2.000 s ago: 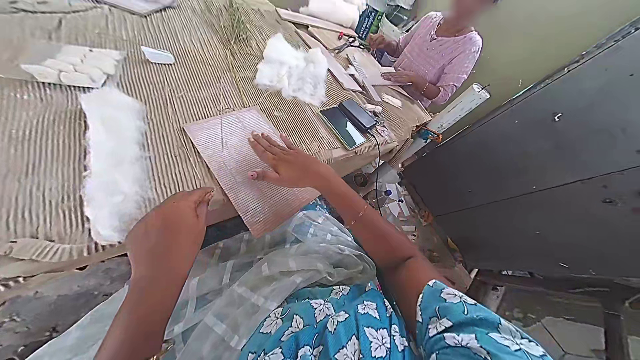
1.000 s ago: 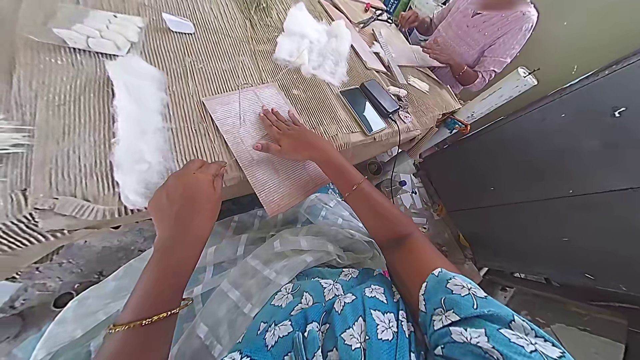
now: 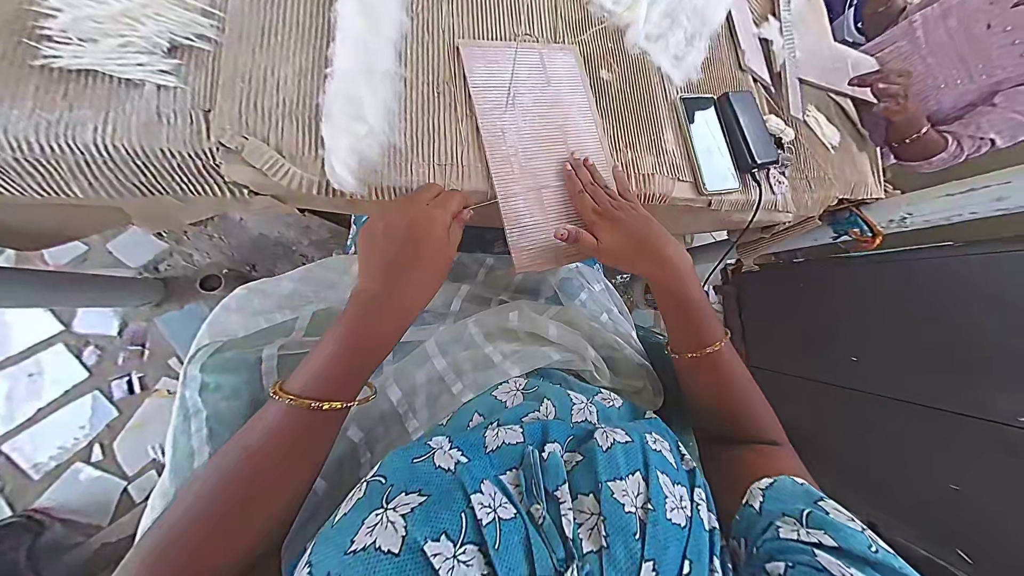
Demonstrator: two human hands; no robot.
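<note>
A ribbed, pinkish-white flat board point(image 3: 532, 120) lies on the corrugated cardboard table cover and juts past its front edge. My right hand point(image 3: 612, 212) rests flat on the board's lower right part, fingers spread. At the table edge, left of the board, my left hand point(image 3: 412, 240) pinches a thin stick point(image 3: 482, 205), whose far end meets the board's left edge. A long strip of white cotton fibre point(image 3: 364, 96) lies beyond my left hand, and a bunch of thin white sticks or wicks point(image 3: 124, 36) is at the upper left.
A fluffy cotton pile point(image 3: 668, 32) lies at the upper right. Near the edge are a phone point(image 3: 710, 144) and a black case point(image 3: 747, 130) with a cable. A co-worker's hand point(image 3: 892, 96) is at the far right. Flat scraps point(image 3: 60, 432) litter the floor, and a dark cabinet point(image 3: 880, 336) stands at right.
The view has shifted left and nearer, bringing the bunch of thin white sticks fully in. The thin stick now shows between my left fingers and the board. My right hand remains on the board.
</note>
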